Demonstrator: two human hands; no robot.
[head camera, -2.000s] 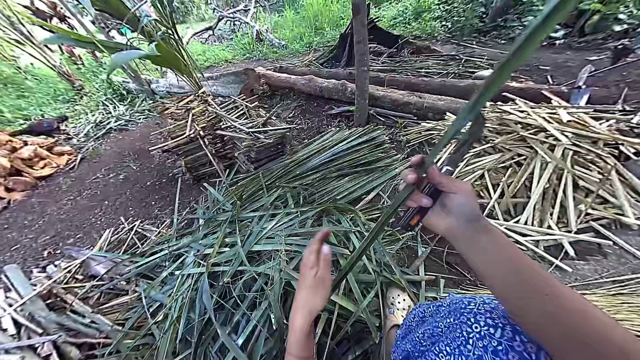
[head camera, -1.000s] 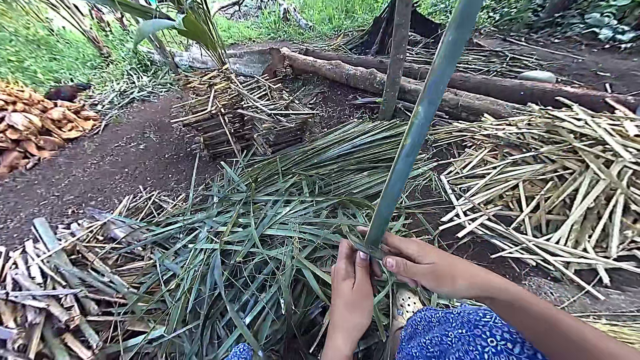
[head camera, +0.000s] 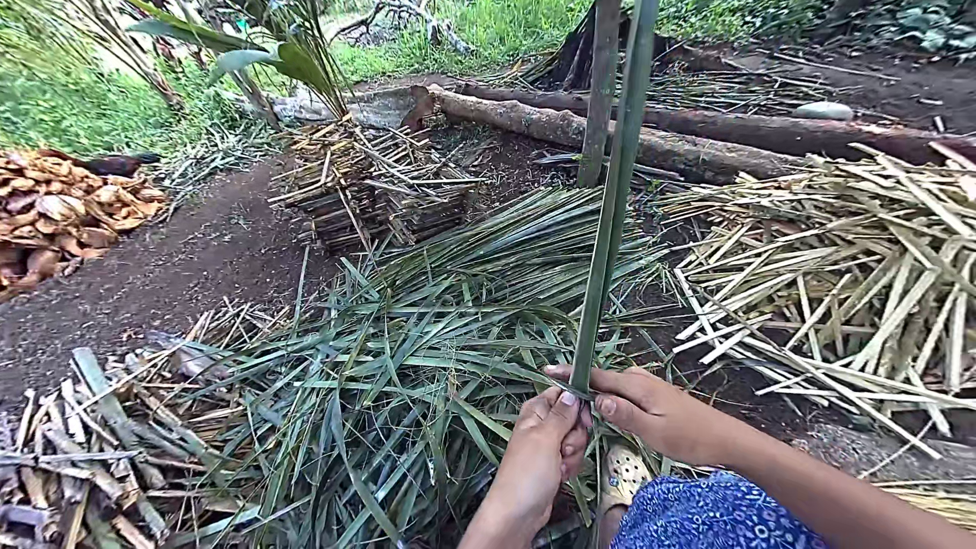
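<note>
A long green palm leaf strip (head camera: 610, 221) rises upright from between my two hands, its lower end gripped low in the view. My left hand (head camera: 545, 438) closes around that lower end. Against it, my right hand (head camera: 648, 408) pinches the leaf base with thumb and fingers, where a narrow piece lies across it. Beneath and beyond the hands spreads a heap of green leaf strips (head camera: 396, 381). The knife seen earlier does not show now.
Split pale sticks (head camera: 877, 290) lie piled at right. Stacked sticks (head camera: 374, 183) stand behind the leaves, near a wooden post (head camera: 600, 91) and logs (head camera: 686, 152). Cut branches (head camera: 99, 457) lie lower left, husks (head camera: 61, 206) farther left. A beige clog (head camera: 625, 476) shows below my hands.
Two seconds ago my right hand held a knife and the leaf, with my left hand apart and lower. Both hands have since come together on the leaf's lower end, and the leaf now stands more upright.
</note>
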